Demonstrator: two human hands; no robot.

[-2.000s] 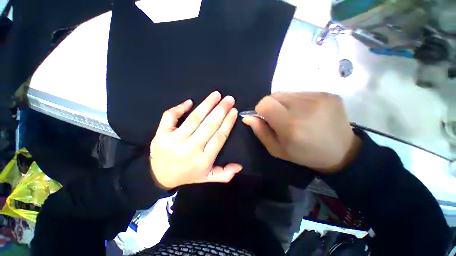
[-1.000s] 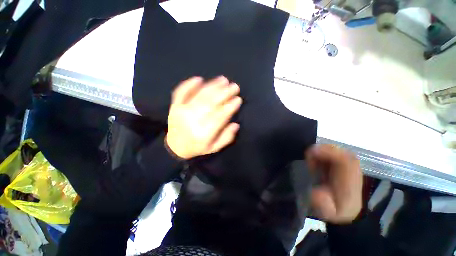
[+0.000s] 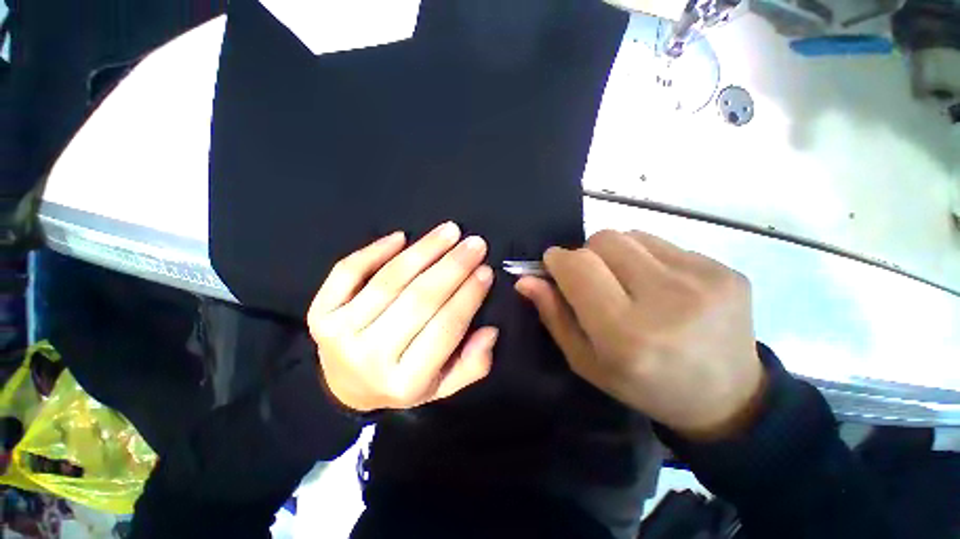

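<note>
A black garment panel (image 3: pixel 411 137) lies flat over the table's front edge, with an angular notch at its top. My left hand (image 3: pixel 405 326) lies flat on it, palm down, fingers slightly apart, holding nothing. My right hand (image 3: pixel 653 316) is just to the right, closed on small thread snips (image 3: pixel 523 268). Their short silver tips point left at the cloth beside my left fingertips. The rest of the snips is hidden in my fist.
The presser foot (image 3: pixel 690 23) and a round plate insert (image 3: pixel 736 104) are at the upper right, beside a blue tool (image 3: pixel 842 45). An edge ruler tape (image 3: pixel 137 253) runs along the front edge. A yellow bag (image 3: pixel 84 453) is at the lower left.
My right hand was lower right by the panel's corner a second ago and is now back over the panel beside my left hand. The panel sits further left and lower in view.
</note>
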